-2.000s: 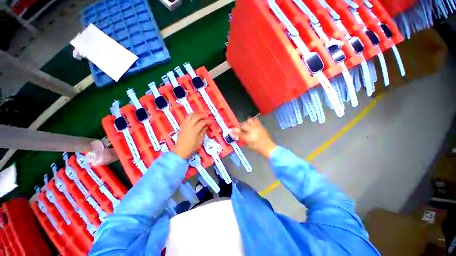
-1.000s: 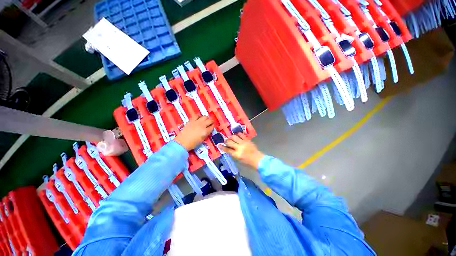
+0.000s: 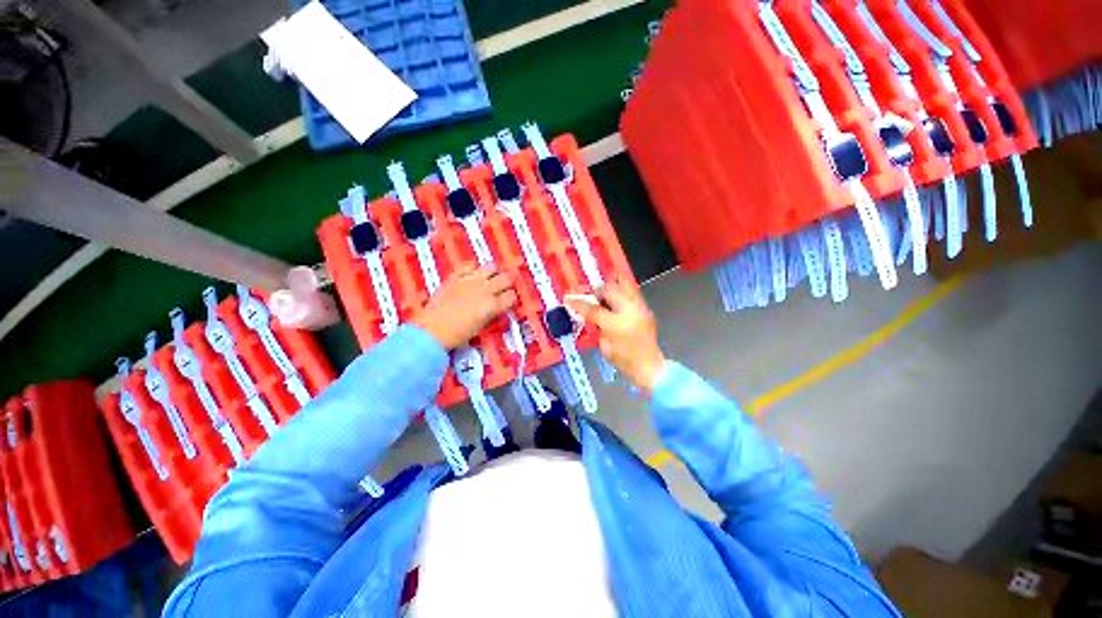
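The red tray lies in front of me with pale-blue-strapped watches. Its far row shows dark screens. In the near row, one watch shows a dark screen and another watch shows a pale face. My left hand is over the middle of the tray; its fingertips rest by the straps, and what lies under them is hidden. My right hand is at the tray's right edge, its fingertips closed on a small white piece beside the dark-screened watch.
A tall stack of red trays stands at right. Another loaded red tray and a red stack are at left. A blue gridded tray holds a white sheet. A whitish cup is beside the pale post.
My right hand has moved from a near-row watch to the tray's right edge. The dark-screened watch beside it now shows more fully. The whole view has shifted.
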